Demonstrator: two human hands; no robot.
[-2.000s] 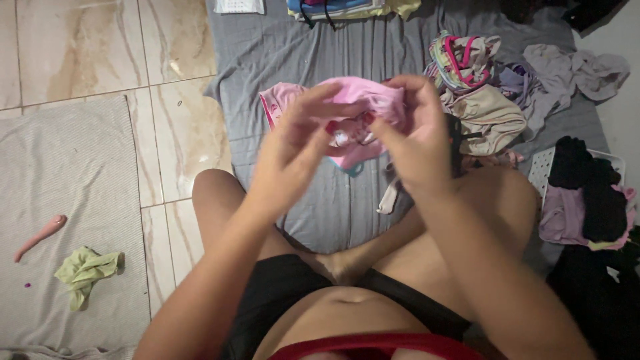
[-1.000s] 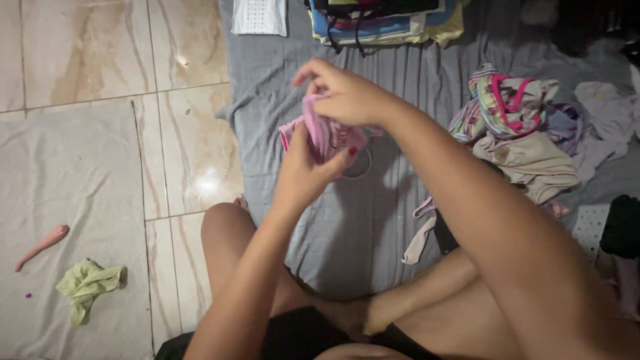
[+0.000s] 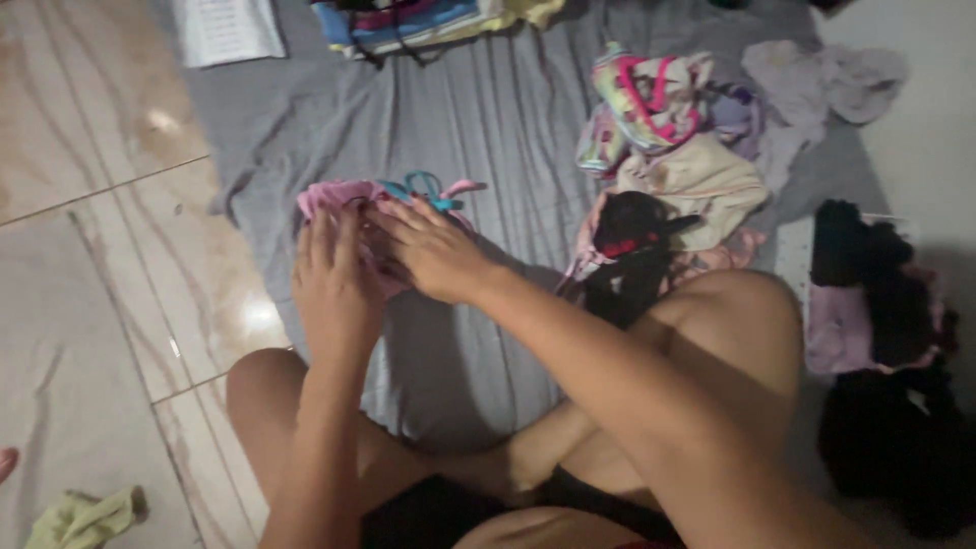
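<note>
A pink cloth garment [image 3: 389,286] lies bunched on the grey sheet [image 3: 473,122], in front of my crossed legs. Both hands rest on it with the palms down. My left hand [image 3: 335,259] covers its left part, fingers pointing away from me. My right hand [image 3: 431,244] lies over its right part, its fingertips close to those of the left. Teal straps [image 3: 423,187] and a pink strap end stick out beyond the fingers on the far side. Much of the garment is hidden under my hands.
Crumpled garments [image 3: 694,183] are heaped at the right, with black items [image 3: 633,229] nearest my knee. A white basket [image 3: 793,252] holds dark and lilac clothes. Folded clothes [image 3: 427,27] and a white packet [image 3: 229,30] lie at the far edge. A green cloth [image 3: 84,518] is at the lower left.
The pink garment was held up between both hands; now it is down on the sheet at the left with my hands flat on it. The teal straps have come into sight.
</note>
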